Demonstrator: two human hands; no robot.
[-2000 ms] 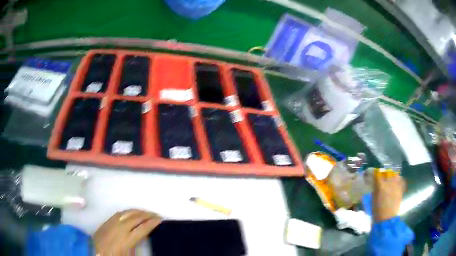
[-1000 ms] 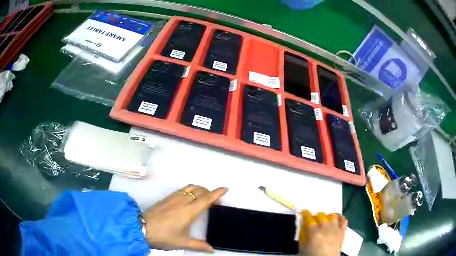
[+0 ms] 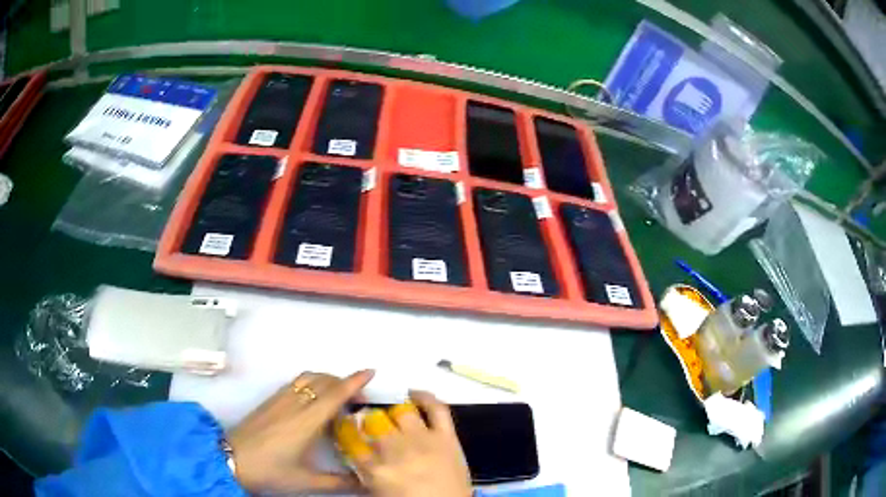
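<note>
A smartphone (image 3: 500,442) lies screen up, lengthwise, on the white mat (image 3: 321,335) at the bottom centre. My left hand (image 3: 291,437), with a ring, holds the phone's left end. My right hand (image 3: 413,447), with orange-yellow finger cots, lies over the left part of the screen. A bit of white cloth shows under its fingertips. The hands cover the phone's left end.
The salmon-red phone tray (image 3: 408,291) stands behind the mat; its top middle pocket is empty. A film stack (image 3: 155,330) lies left, a cream stick (image 3: 481,376) on the mat, a white block (image 3: 643,439) right. Two bottles (image 3: 733,349) and finger cots (image 3: 684,338) are further right.
My right hand has moved left along the screen, from the phone's right end to its left end. Earlier it was over by the bottles. The camera view has shifted.
</note>
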